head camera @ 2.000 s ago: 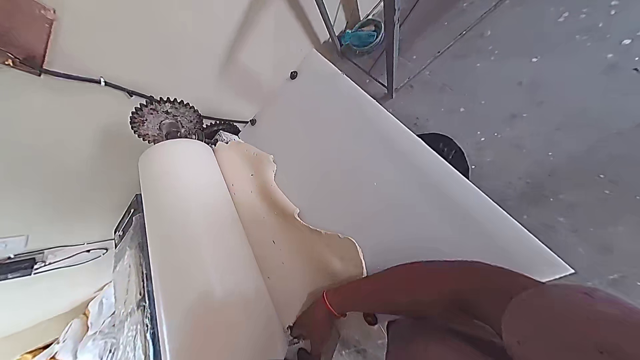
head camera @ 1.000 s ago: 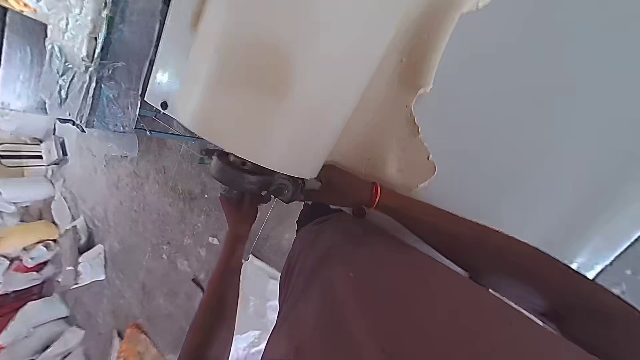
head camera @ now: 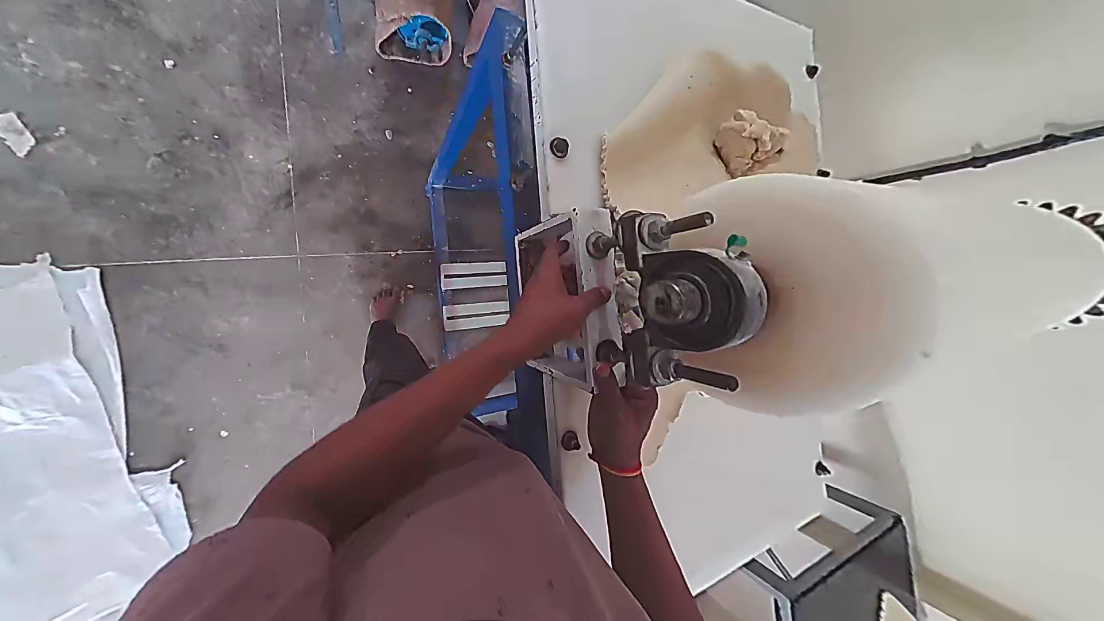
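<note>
A large pale roller point(head camera: 828, 293) has a black and metal bearing housing point(head camera: 703, 300) at its near end. Threaded bolts join the housing to an open metal frame point(head camera: 595, 302). My left hand point(head camera: 556, 302) grips this frame, thumb on its plate and fingers inside the opening, which partly hides them. Below the housing, my right hand point(head camera: 623, 418), with a red and yellow thread at the wrist, has its fingertips at the lower bolt point(head camera: 611, 352); some fingers are hidden. A thin sheet of dough-like material point(head camera: 660, 129) lies beside the roller, with a crumpled lump point(head camera: 752, 142) on it.
The white table panel point(head camera: 681, 26) has black bolts along its edges. A blue metal stand point(head camera: 470, 129) is beside it on the grey floor. A white sheet point(head camera: 60, 431) lies at the far left, and a dark metal frame point(head camera: 849, 552) stands at lower right.
The view has turned greatly. Both hands were at the roller's end fitting one second ago; now my left hand is on the metal frame and my right hand at the lower bolt.
</note>
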